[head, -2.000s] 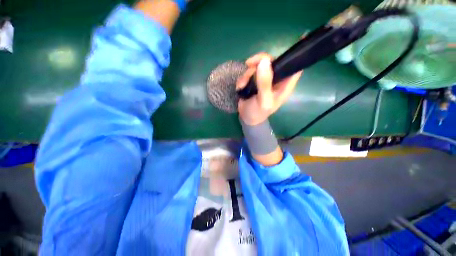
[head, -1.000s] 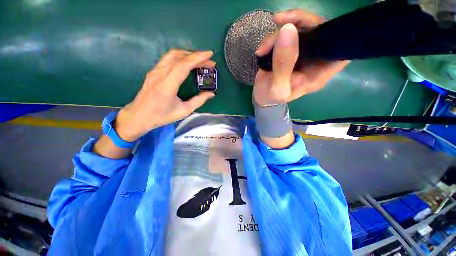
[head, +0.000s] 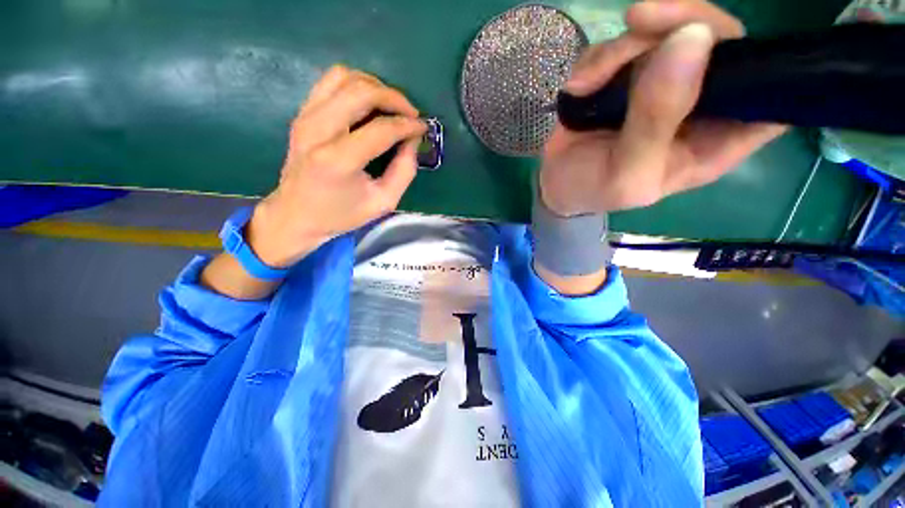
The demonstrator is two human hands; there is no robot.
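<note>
My left hand [head: 347,149], with a blue wristband, pinches a small black housing [head: 432,144] with a pale rim between thumb and fingers over the mat. The fingers hide part of the housing. My right hand [head: 645,129], with a grey wristband, is shut on a thick black electric screwdriver [head: 794,79] that runs off to the right. Its narrow end points left, at the right edge of the round speckled screw dish [head: 521,79]. Whether the bit touches the dish is hard to tell. The dish lies on the green mat.
The green mat [head: 179,109] spans the bench. A pale green fan [head: 863,149] stands at the right, partly hidden. A white label [head: 660,260] and black power strip [head: 749,258] are at the near bench edge. Blue bins [head: 739,446] are lower right.
My left hand has come into view with the housing, and its fingers have since closed further over it. My right hand with the screwdriver has shifted right in view, as has the dish.
</note>
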